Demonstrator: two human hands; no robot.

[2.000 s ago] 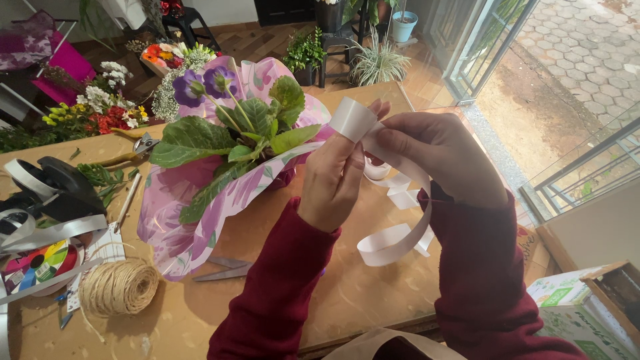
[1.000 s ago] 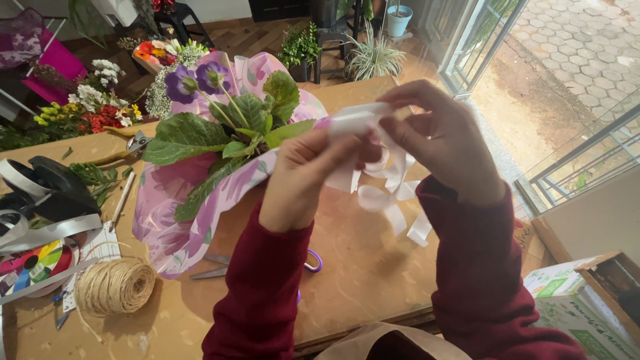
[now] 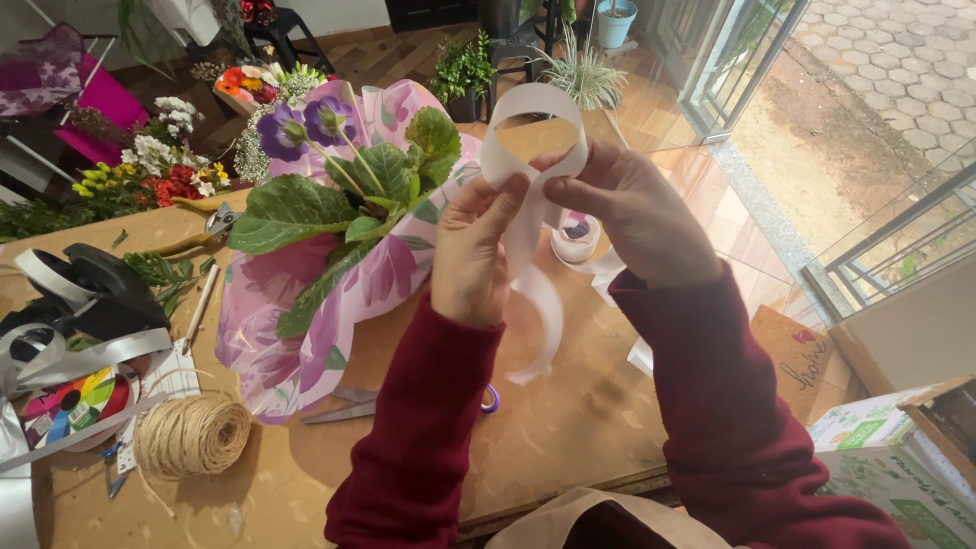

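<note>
A pale satin ribbon (image 3: 540, 221) is formed into an upright loop above the table, its strands crossing between my hands and one tail hanging down. My left hand (image 3: 480, 236) pinches the ribbon at the loop's left base between thumb and fingers. On the other side of the crossing, my right hand (image 3: 629, 202) grips it the same way. Behind my hands lies a ribbon roll (image 3: 576, 238). Left of them stands a purple-flowered plant (image 3: 366, 179) wrapped in pink floral sheet (image 3: 305, 374). Scissors (image 3: 347, 408) with a purple handle lie partly hidden under my left sleeve.
On the table's left are a twine ball (image 3: 192, 435), a black tape dispenser (image 3: 114, 293), a multicoloured ribbon spool (image 3: 80, 408) and pruning shears (image 3: 221, 221). Cut flowers (image 3: 171, 175) stand beyond the far left edge. A printed carton (image 3: 892, 473) is at lower right.
The ribbon, held flatter and blurred a second ago, now forms an open upright loop with crossed strands. Both my hands still hold it, now lower and on either side of the crossing.
</note>
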